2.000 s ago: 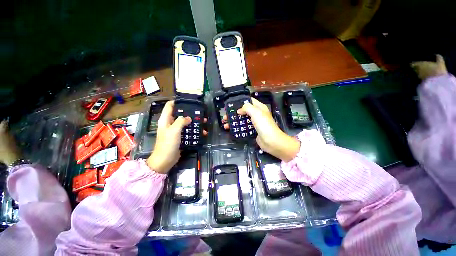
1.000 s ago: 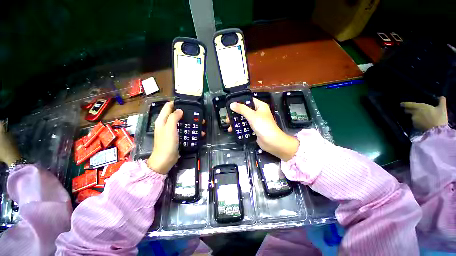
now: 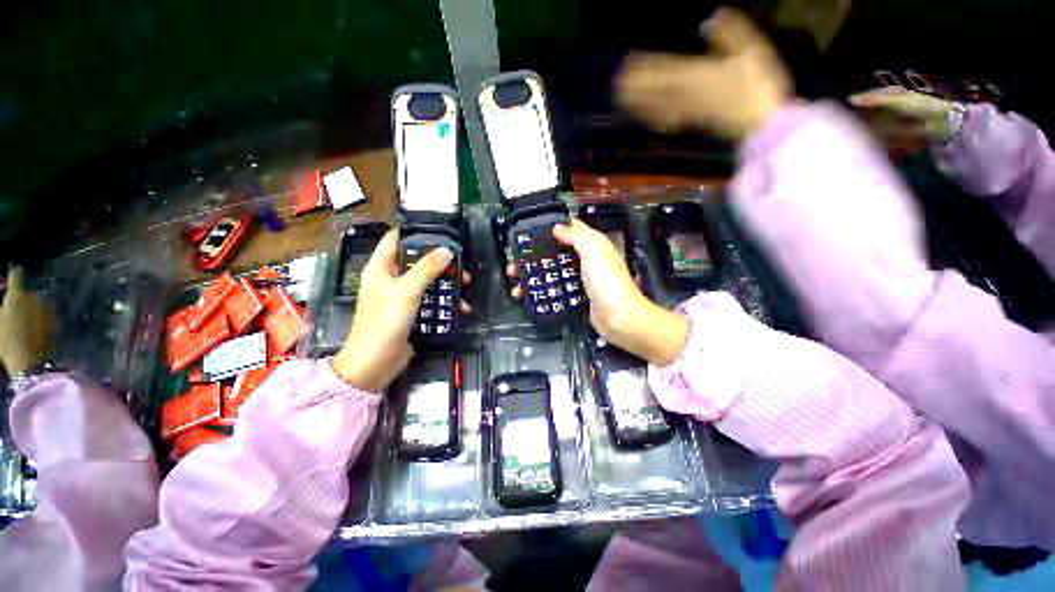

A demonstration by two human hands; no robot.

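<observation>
My left hand [image 3: 388,303] holds an open flip phone [image 3: 428,168] upright, its main display lit white, my thumb on the upper part of the black keypad. My right hand [image 3: 613,289] holds a second open flip phone [image 3: 518,150] beside it, also lit, my thumb at the keypad's top right. The phones are apart, tilted slightly. Below them lies a clear blister tray [image 3: 463,526] with several dark phones, back up, in its pockets, such as the one at the front middle [image 3: 525,439]. My hands hide part of the back row.
Left of the tray lies a loose pile of red and white batteries [image 3: 237,335]. Behind it are a small red device [image 3: 220,241] and a white rectangle [image 3: 344,186]. Another person's arm [image 3: 827,185] reaches in from the right; another hand [image 3: 21,324] shows at the left edge.
The neighbour's arm at right has swung up and across over the back of the bench. My left thumb has moved right across the keypad, and my right thumb has shifted right.
</observation>
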